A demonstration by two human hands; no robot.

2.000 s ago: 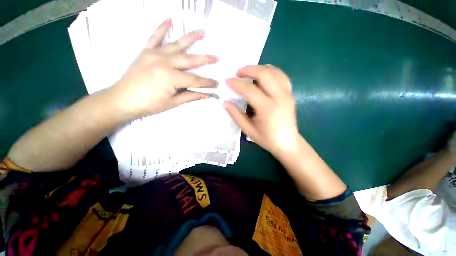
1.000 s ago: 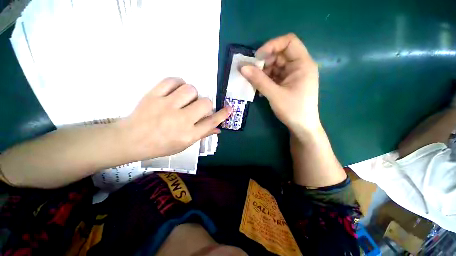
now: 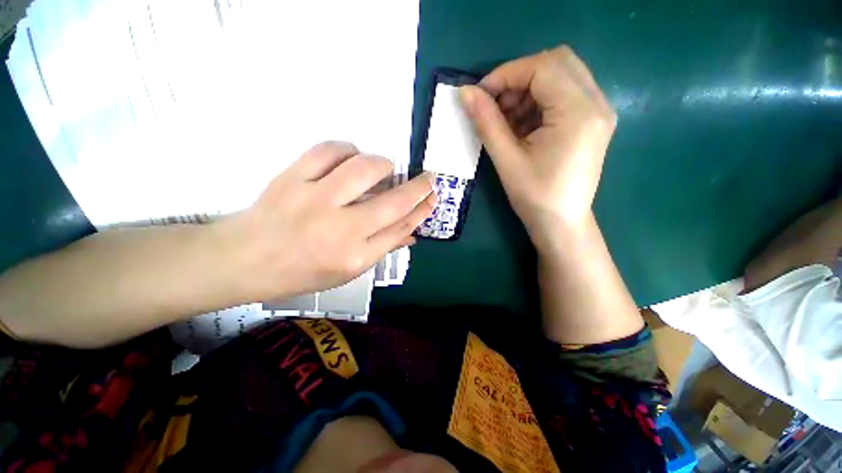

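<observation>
A narrow black phone body (image 3: 469,196) lies on the green bench, right beside the white stack of sticker sheets (image 3: 249,92). A pale rectangular sticker (image 3: 451,134) covers its upper part. The blue-violet and white circuit board (image 3: 447,205) shows below it. My right hand (image 3: 549,129) pinches the sticker's upper right corner between thumb and index finger. My left hand (image 3: 337,217) rests partly over the sheets, its fingertips touching the phone's lower left edge; it grips nothing that I can see.
The smooth green bench (image 3: 702,166) extends to the right. Another person's arm and white sleeve (image 3: 780,323) are at the right edge. Cardboard (image 3: 743,430) and a blue object (image 3: 677,445) are below the bench at the lower right.
Since one second ago, the sticker has come down flatter over the phone's upper part. My right hand is slightly farther up and right. Two seconds ago both hands were over the sheets.
</observation>
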